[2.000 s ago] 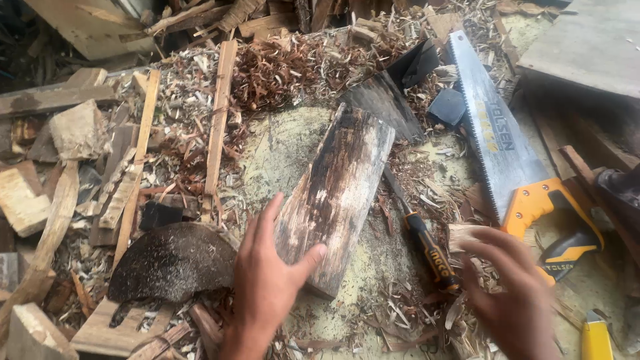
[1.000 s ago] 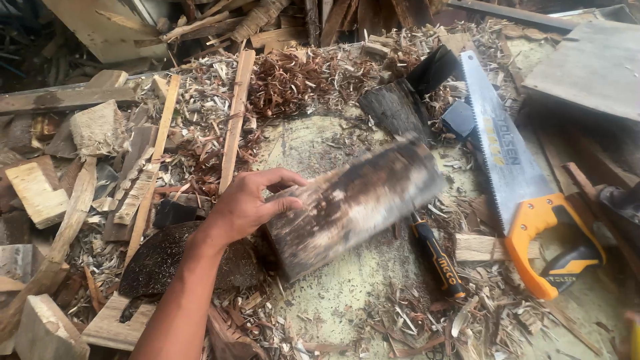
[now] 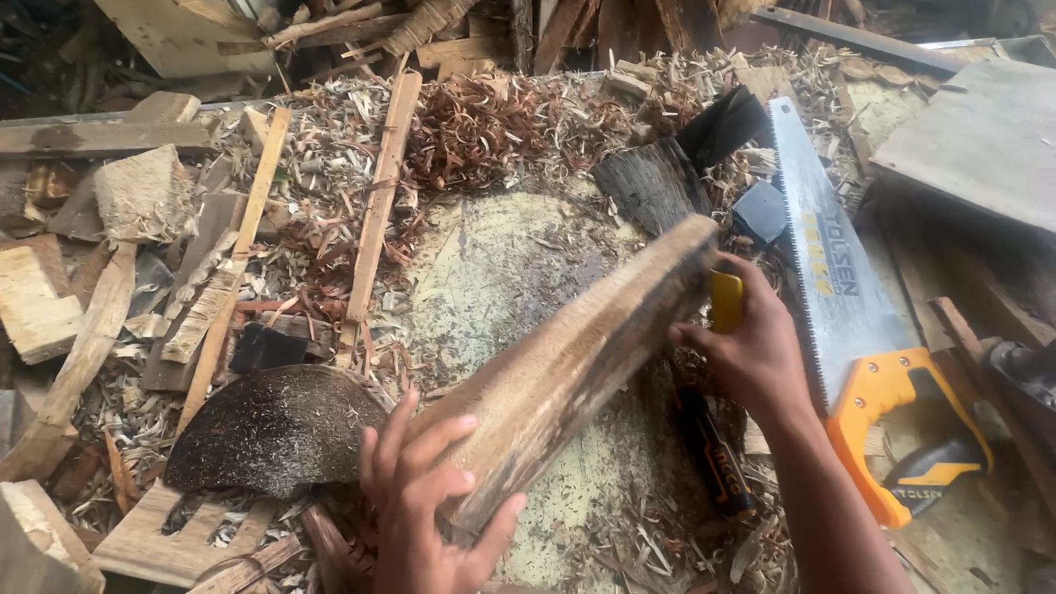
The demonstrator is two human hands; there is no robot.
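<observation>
A thick weathered wooden board point(image 3: 569, 363) is tilted up on its edge above the worktable. My left hand point(image 3: 441, 495) grips its near lower end, fingers on one side and thumb on the other. At the far upper end, my right hand point(image 3: 742, 338) holds a yellow object point(image 3: 727, 302), partly hidden in the fingers, against or close beside the board; whether these fingers also grip the wood cannot be told. Below the board lies a black and orange Ingco-handled tool point(image 3: 714, 450), its working end mostly hidden. To the right rests a Tolsen handsaw point(image 3: 850, 289) with an orange handle.
Wood shavings point(image 3: 487, 124) and thin wooden strips point(image 3: 384, 198) cover much of the worktable point(image 3: 495, 247). A dark half-round piece point(image 3: 276, 429) lies at left, near wood offcuts point(image 3: 140, 194). Dark flat pieces point(image 3: 652, 186) lie beyond the board; a grey panel point(image 3: 982, 140) stands at the right.
The board, flat on the table two seconds ago, has been lifted and turned onto its edge. My right hand, out of view one second ago, has come in with the yellow object at the board's far end.
</observation>
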